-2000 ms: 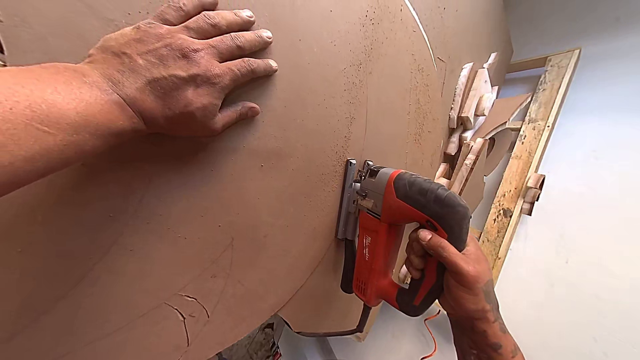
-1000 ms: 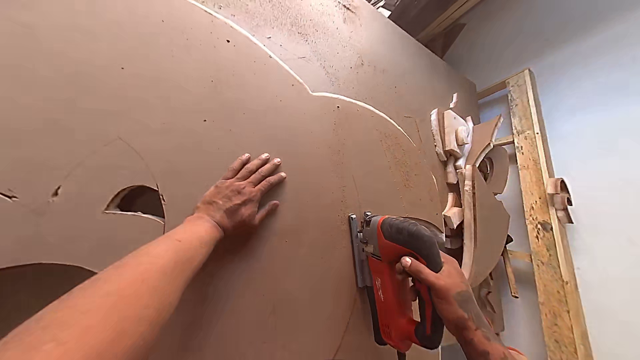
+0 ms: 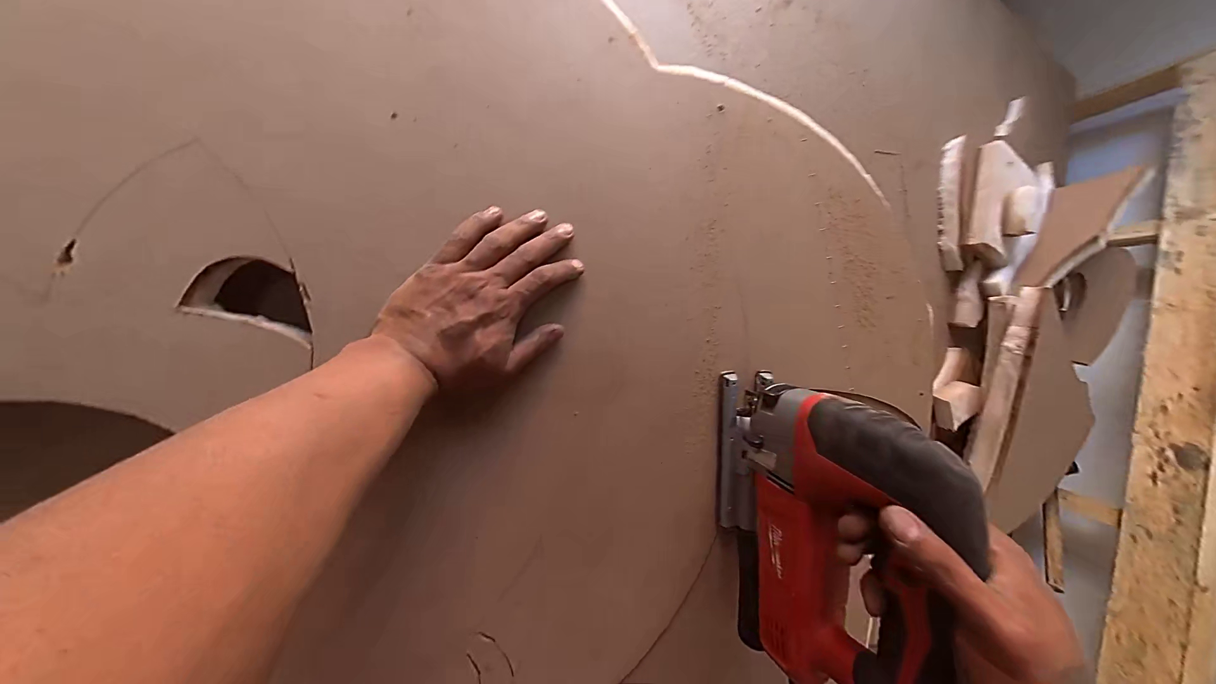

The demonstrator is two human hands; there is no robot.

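My left hand (image 3: 475, 304) lies flat on a large brown board (image 3: 589, 494), fingers spread and pointing up and right. My right hand (image 3: 988, 589) is wrapped around the handle of a red and black Milwaukee jigsaw (image 3: 807, 513). The metal shoe of the saw rests against the board, and its blade is hidden. A thin curved line runs down the board from below the shoe. Higher up, a pale curved cut (image 3: 779, 100) crosses the board, with sawdust scattered near it. To the left of my left hand is a half-round cutout (image 3: 256, 290).
Several cut board offcuts (image 3: 1007, 342) are stacked at the right, close to the saw. Beyond them stands a rough wooden frame (image 3: 1164, 380) against a pale wall. A larger dark opening (image 3: 66, 446) lies at the left, partly behind my left forearm.
The view has shifted a lot, bringing the half-round cutout and more of the pale cut into sight. My left hand stays flat on the board and my right hand stays on the jigsaw.
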